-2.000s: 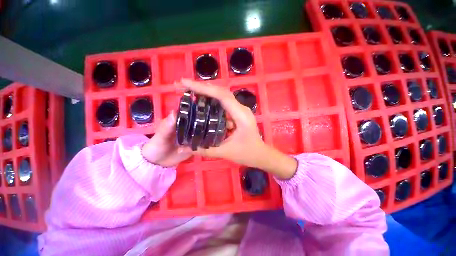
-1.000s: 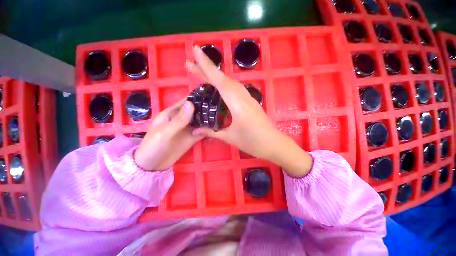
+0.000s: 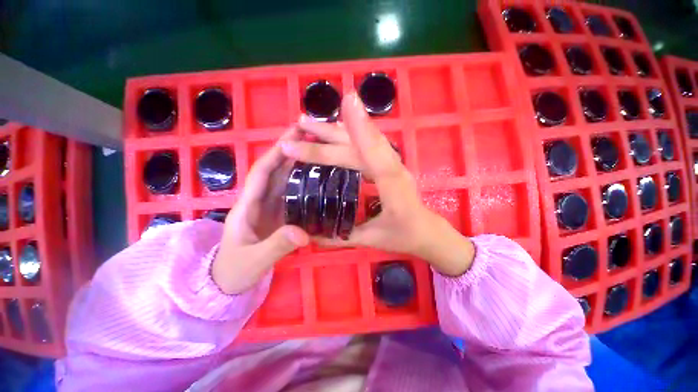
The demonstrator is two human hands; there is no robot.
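A stack of several round glossy black watch heads stands on edge, side by side, between my two hands above the middle of a red foam tray. My left hand holds the stack's left end, with the thumb below. My right hand holds the right end, fingers raised over the top. The tray has square pockets. Some hold one watch head each, such as the one at the lower right; others are empty. My hands hide the pockets in the middle.
A fuller red tray lies against the right side, with another at the far right edge. Stacked red trays stand at the left. A grey metal bar crosses the upper left. A dark green shiny surface lies behind.
The watch heads have turned from tilted and bunched to an even row on edge. My left hand has moved up and around their left end. The tray pockets in view look unchanged.
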